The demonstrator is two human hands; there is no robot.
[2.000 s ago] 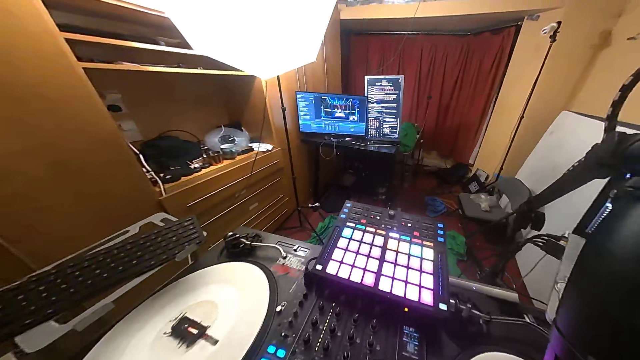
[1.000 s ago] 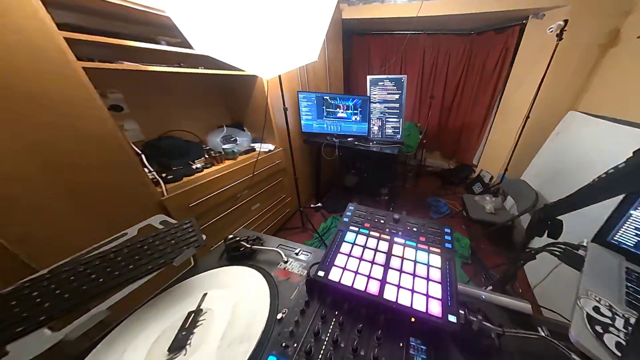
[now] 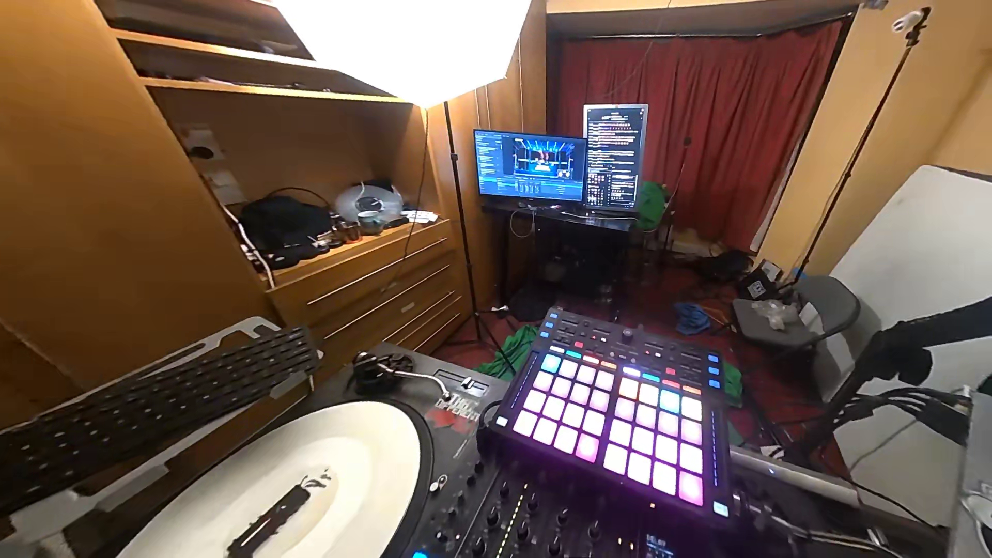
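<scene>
Neither of my hands shows in the head view. A turntable with a white vinyl record (image 3: pixel 364 465) fills the lower left, its tonearm (image 3: pixel 422 377) lying off to the back beside the platter. Right of it sits a DJ mixer (image 3: pixel 511 523) with knobs and lit level lights, partly cut off by the bottom edge. Above the mixer stands a pad controller (image 3: pixel 620 418), its square pads glowing white and pink. A black computer keyboard (image 3: pixel 170 395) rests tilted on a grey stand at the left.
A bright softbox (image 3: pixel 418 46) stands on a tripod behind the turntable. Two monitors (image 3: pixel 530 167) are on a far desk. A wooden cabinet (image 3: pixel 372 287) lines the left, a folding chair (image 3: pixel 798 318) stands right, and a black boom arm (image 3: pixel 930 329) reaches in from the right edge.
The dark mark on the white record has turned to different angles across the frames. The view has shifted, and the laptop seen at right one second ago is now mostly out of frame.
</scene>
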